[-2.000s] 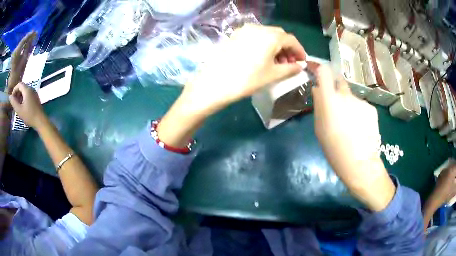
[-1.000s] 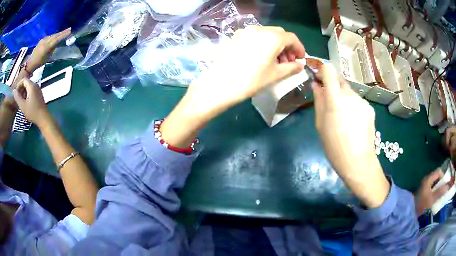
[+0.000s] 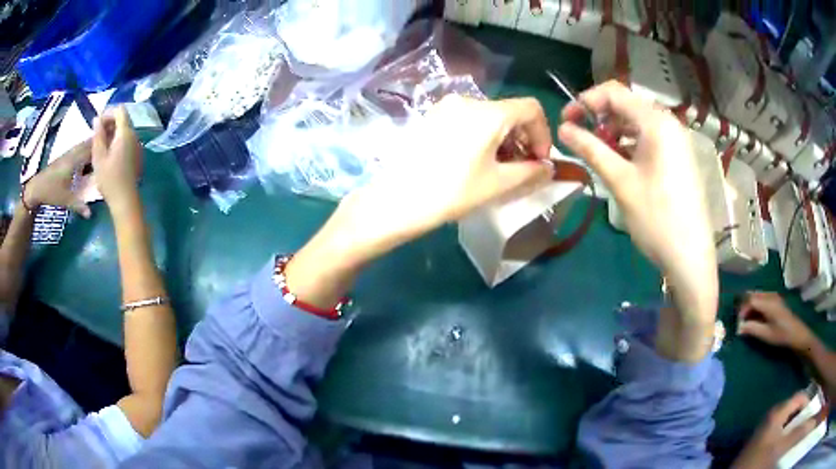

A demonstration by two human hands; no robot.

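My left hand [image 3: 458,160] holds a cream housing [image 3: 500,236] at its upper edge, with the open side facing right and down. A brown strap [image 3: 579,224] loops from the housing's top near my left fingertips round its right side. My right hand [image 3: 642,156] is raised just right of the housing, apart from it. It grips a small tool with a thin metal tip [image 3: 561,85] pointing up and left and a bit of red at the fingers; the tool looks like pliers or tweezers. My left fingertips partly hide the strap end.
Clear plastic bags [image 3: 312,137] lie upper left, beside a blue bin [image 3: 92,46]. Strapped cream housings [image 3: 642,69] stand in rows upper right. A tiny shiny piece [image 3: 456,333] lies on the green bench [image 3: 394,366]. Another person's hands [image 3: 117,156] work at left; a person's hands [image 3: 775,321] show lower right.
My right hand has moved up and away from the strap end, and the tool tip now points up. More of the strap loop shows. The left neighbour's hands have moved. The view has shifted.
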